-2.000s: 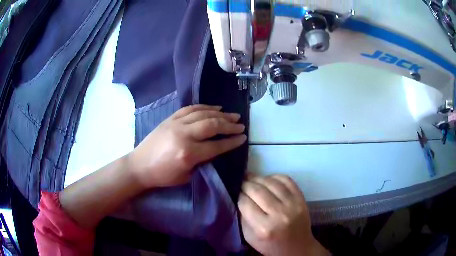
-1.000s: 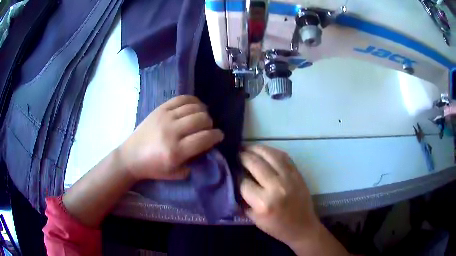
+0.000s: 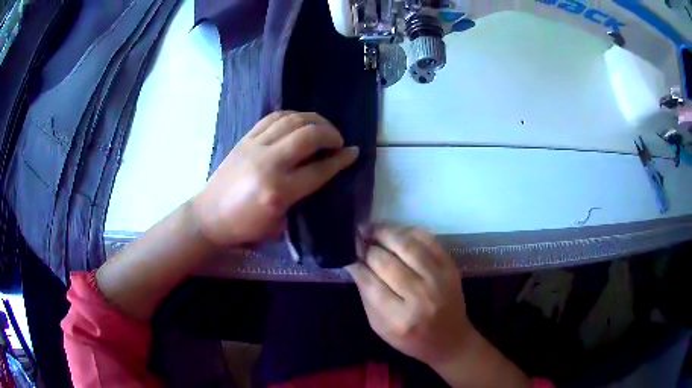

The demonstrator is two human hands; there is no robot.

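A dark, nearly black cloth layer (image 3: 331, 98) runs from beside the presser foot (image 3: 370, 57) down to the table's front edge. A grey-purple garment panel (image 3: 244, 91) lies at its left. My left hand (image 3: 262, 178) rests on the cloth with bent fingers, its fingertips pinching or pressing the dark layer; which one is unclear. My right hand (image 3: 410, 284) pinches the dark cloth's lower right corner at the table edge. The cloth's lower end is folded, and its underside is hidden.
The white sewing machine head with a ribbed tension dial (image 3: 427, 51) is at the top. Stacked cut pieces (image 3: 64, 144) lie at left. Blue-handled snips (image 3: 652, 176) and a thread end (image 3: 588, 215) lie at right. A measuring tape strip (image 3: 523, 254) follows the front edge.
The view has tilted down, so the machine sits higher in the picture. The purple flap near my hands has been turned under, and the dark layer now shows down to the table edge.
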